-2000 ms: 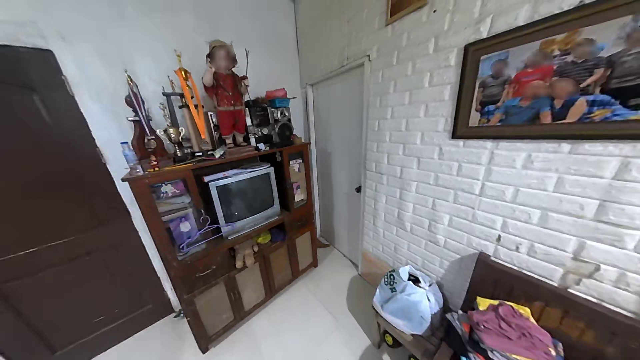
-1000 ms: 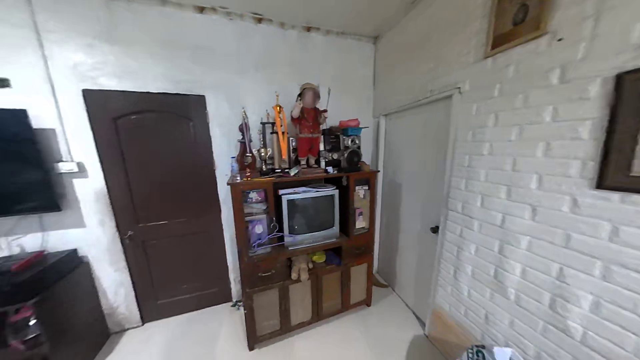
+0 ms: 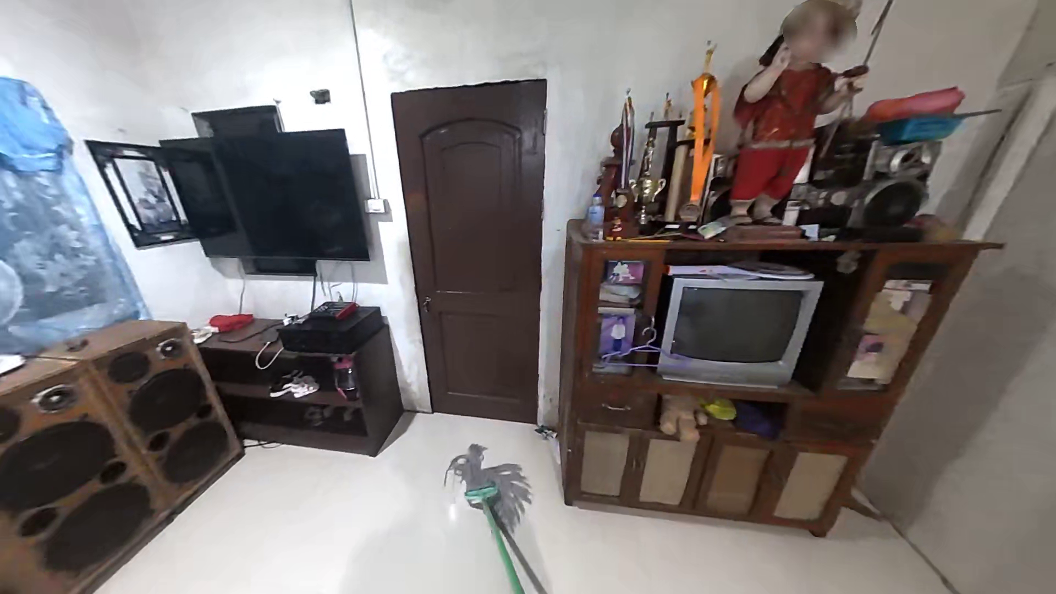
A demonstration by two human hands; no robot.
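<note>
A string mop (image 3: 482, 493) with grey strands and a green head and handle lies spread on the white tiled floor (image 3: 330, 528), in front of the closed brown wooden door (image 3: 487, 247). Its green handle runs down and out of the bottom edge of the head view. Neither my left hand nor my right hand shows, so what they hold cannot be seen. To the right of the mop stands a wooden cabinet (image 3: 610, 408) with a grey CRT television (image 3: 738, 330) in its middle opening.
Large wooden loudspeakers (image 3: 148, 404) stand at left beside a dark low shelf (image 3: 379, 396) holding a black device. A flat television (image 3: 289, 194) hangs above. Trophies (image 3: 648, 186), a red-clothed figure (image 3: 780, 115) and a stereo (image 3: 895, 194) stand on the cabinet. A wall bounds the right side.
The view has swung left, away from the white brick wall. The mop, loudspeakers and low shelf now show more fully; the mop was not visible in the earlier frames.
</note>
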